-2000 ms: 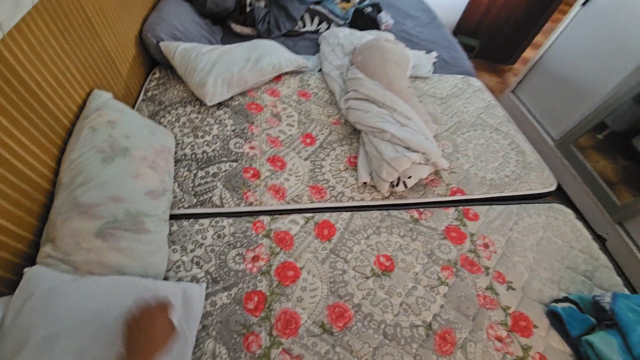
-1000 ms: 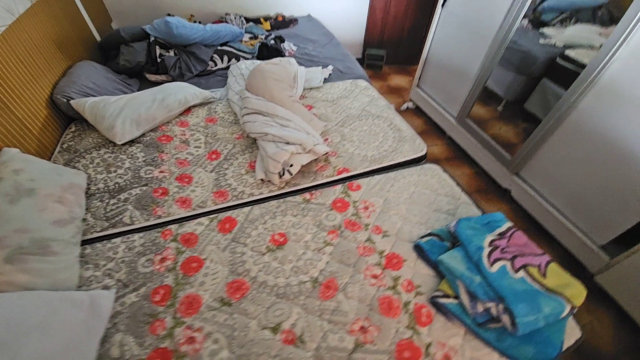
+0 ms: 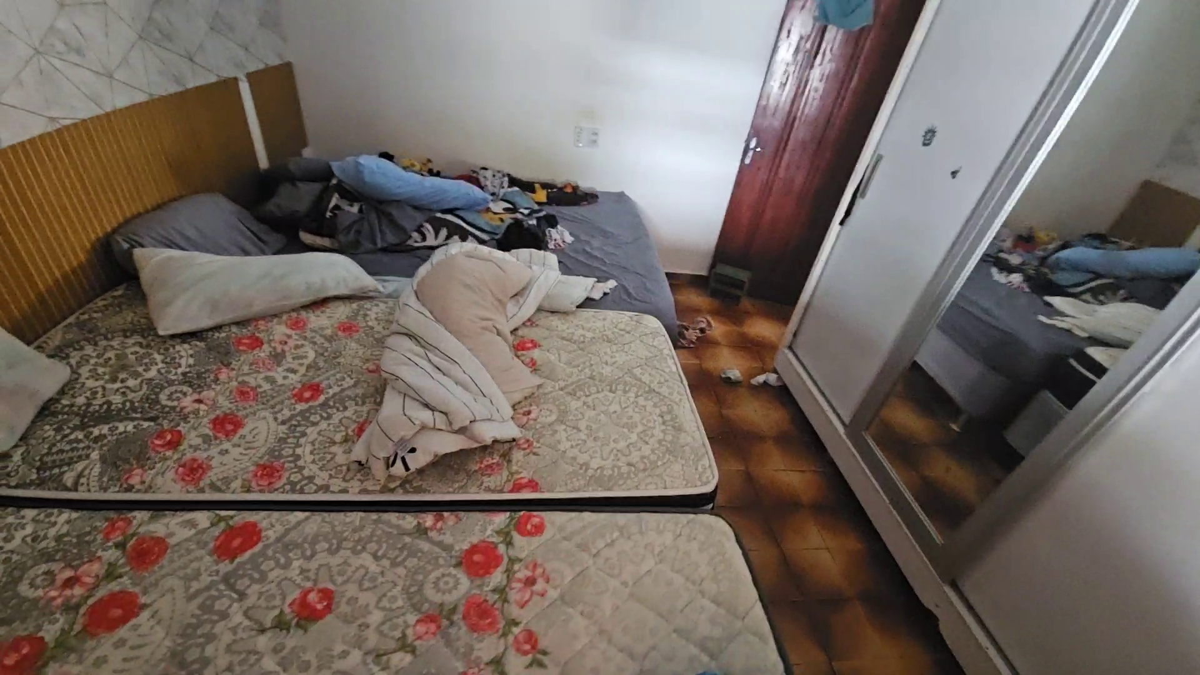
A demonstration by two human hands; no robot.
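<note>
Neither my left hand nor my right hand is in view. Two floral mattresses lie side by side, the nearer mattress [image 3: 647, 591] across the bottom and the farther mattress [image 3: 609, 403] beyond a dark gap. A bunched striped comforter [image 3: 436, 375] with a beige part [image 3: 478, 309] lies on the farther mattress. Left of it rests a pale pillow [image 3: 248, 286]. Part of another pale pillow [image 3: 26, 389] shows at the left edge. Behind, a bed with a grey sheet [image 3: 609, 244] bears a grey pillow [image 3: 202, 225], a blue rolled cloth or pillow [image 3: 408, 183] and piled clothes [image 3: 375, 220].
A ribbed yellow-brown headboard [image 3: 122, 178] runs along the left wall. To the right stands a wardrobe [image 3: 872, 216] with a mirror door [image 3: 1012, 356]. Brown floor tiles [image 3: 750, 441] lie between bed and wardrobe, with small white items [image 3: 731, 375] on them. A dark red wooden door [image 3: 797, 141] is behind.
The view has swung up and right. A hand seen over the white pillow at lower left two seconds ago is out of view, and so is the folded blue blanket, apart from perhaps a sliver.
</note>
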